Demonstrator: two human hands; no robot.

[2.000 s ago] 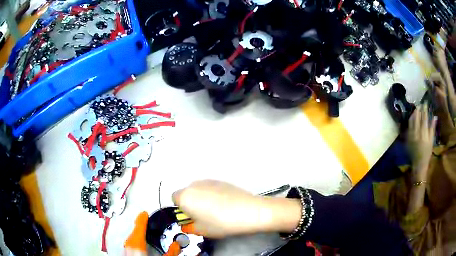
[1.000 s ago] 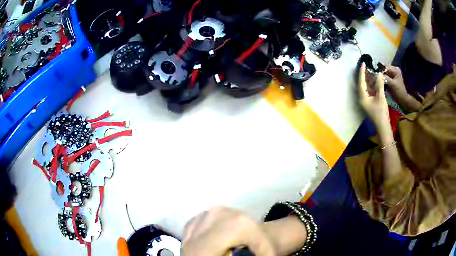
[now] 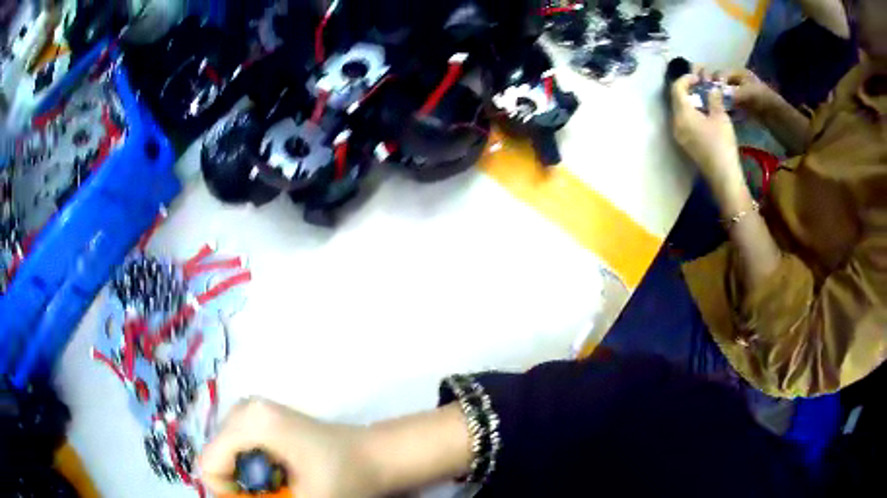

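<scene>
My right hand (image 3: 301,452) is at the bottom left of centre, closed in a fist around the screwdriver (image 3: 260,471); its dark handle end shows, the shaft is hidden. A bit of orange finger cot shows at the bottom edge. A beaded bracelet is on the wrist. My left hand is not in view, nor is the black housing worked on; they are below the edge or hidden by my right hand. The loose board pile (image 3: 175,331), rings with red leads, lies left of and beyond my right hand, blurred.
Fitted housings (image 3: 443,131) are heaped at the back. A blue parts bin (image 3: 88,243) with boards stands at the left. A yellow-orange stripe (image 3: 584,219) crosses the pale bench (image 3: 389,292). At the right, a person in brown (image 3: 807,282) holds a small part.
My right hand has moved left in the picture with the screwdriver. The orange-tipped left finger and black housing have gone out of sight. The view has shifted and blurred.
</scene>
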